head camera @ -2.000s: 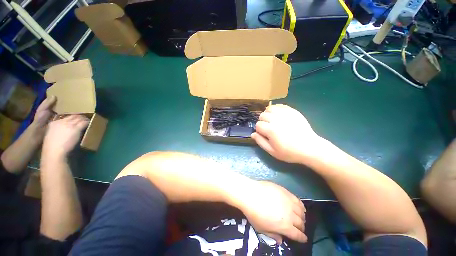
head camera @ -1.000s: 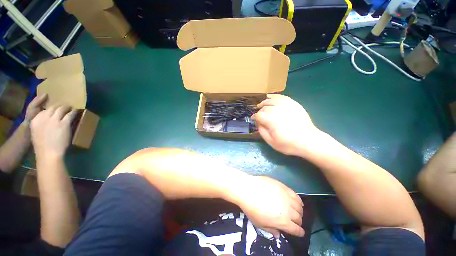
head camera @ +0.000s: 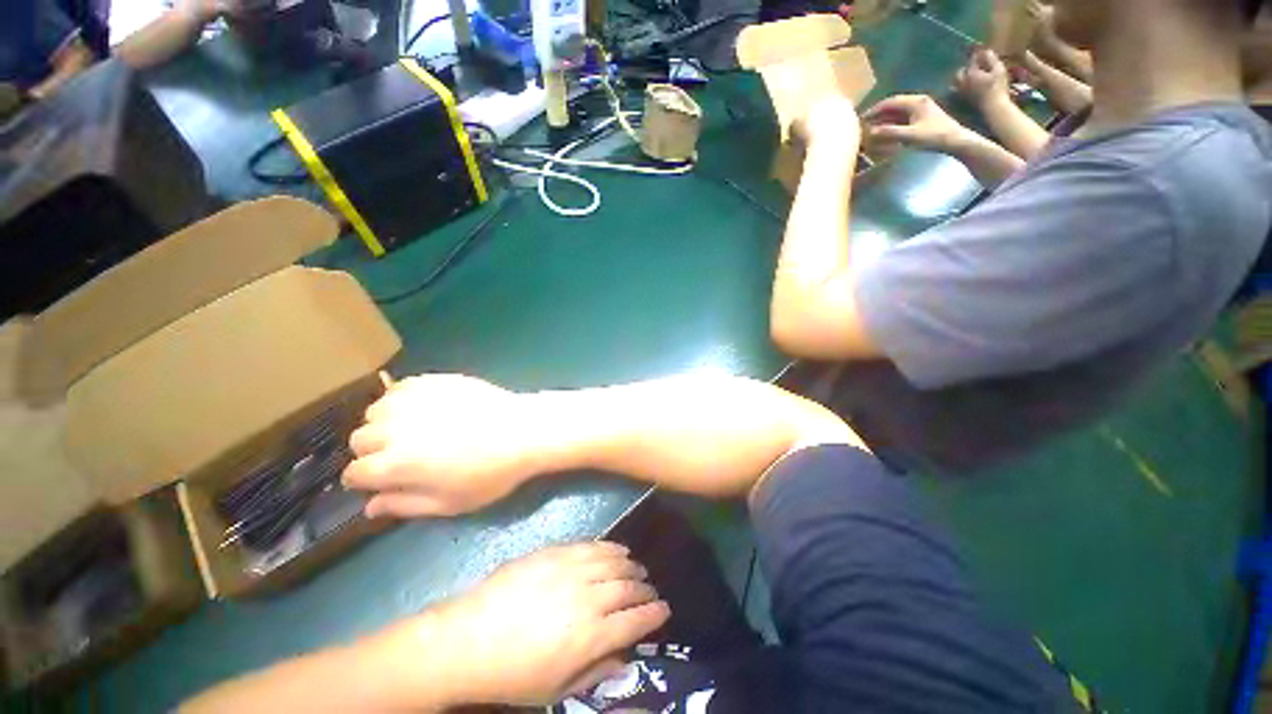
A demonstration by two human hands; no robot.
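An open brown cardboard box (head camera: 286, 551) lies at the left, its lid (head camera: 237, 363) standing up. Black coiled cables (head camera: 286, 488) and a shiny clear packet lie inside. My right hand (head camera: 433, 446) is at the box's right end, its fingers curled over the wall; the fingertips are partly hidden. My left hand (head camera: 579, 614) rests palm down over my lap, near the bench edge, holding nothing, its fingers slightly apart.
A second open box (head camera: 147, 558) with dark contents touches the left side. Behind stand a yellow-edged black unit (head camera: 384, 154), a large black box (head camera: 98, 181), white cord (head camera: 565, 188) and a tan roll (head camera: 671, 123). A person (head camera: 1060, 251) at the right handles another open box (head camera: 809, 84).
The view has swung right, so the box now appears at the left. A second box shows beside it, and the neighbour at the right has come into view. My right hand stays at the box.
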